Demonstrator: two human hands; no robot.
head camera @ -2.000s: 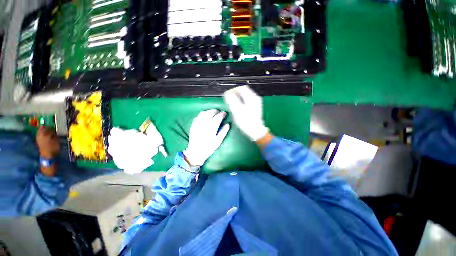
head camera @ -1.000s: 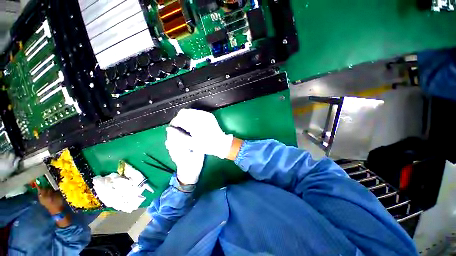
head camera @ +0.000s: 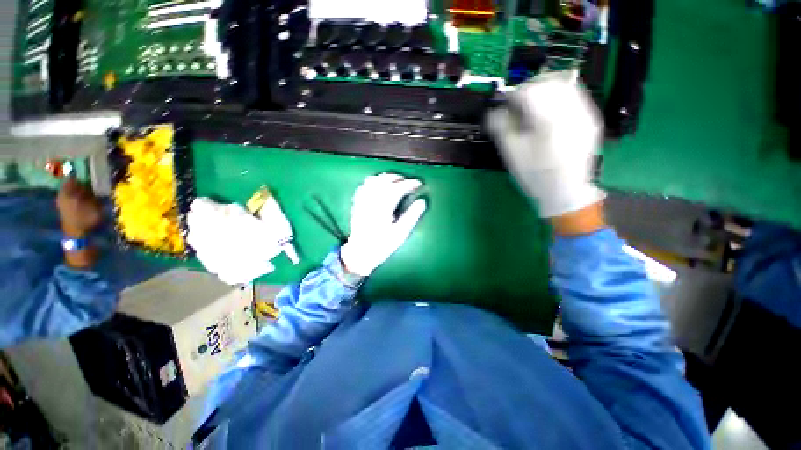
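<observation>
My left hand (head camera: 379, 227), in a white glove, is over the green mat (head camera: 465, 246). Its thumb and fingers are curled around a dark patch, and I cannot tell if this is a part or a shadow. My right hand (head camera: 553, 145), also white-gloved and slightly blurred, is over the front right of a black carrier frame (head camera: 386, 101). A grey patch shows near its fingertips, but I cannot tell if it holds anything. The frame holds a populated board (head camera: 479, 44) with black round parts, a white block and an orange-copper coil.
Dark tweezers (head camera: 325, 217) lie left of my left hand. Further left are a crumpled white cloth (head camera: 224, 242) and a tray of yellow parts (head camera: 147, 189). Another framed board (head camera: 162, 44) is at upper left. Another person's hand (head camera: 79, 211) is at the left edge. A white AGV box (head camera: 206, 330) stands below.
My hands were together over the mat one second ago and are now apart. My right hand has moved right and forward over the carrier frame. The camera view has turned back level.
</observation>
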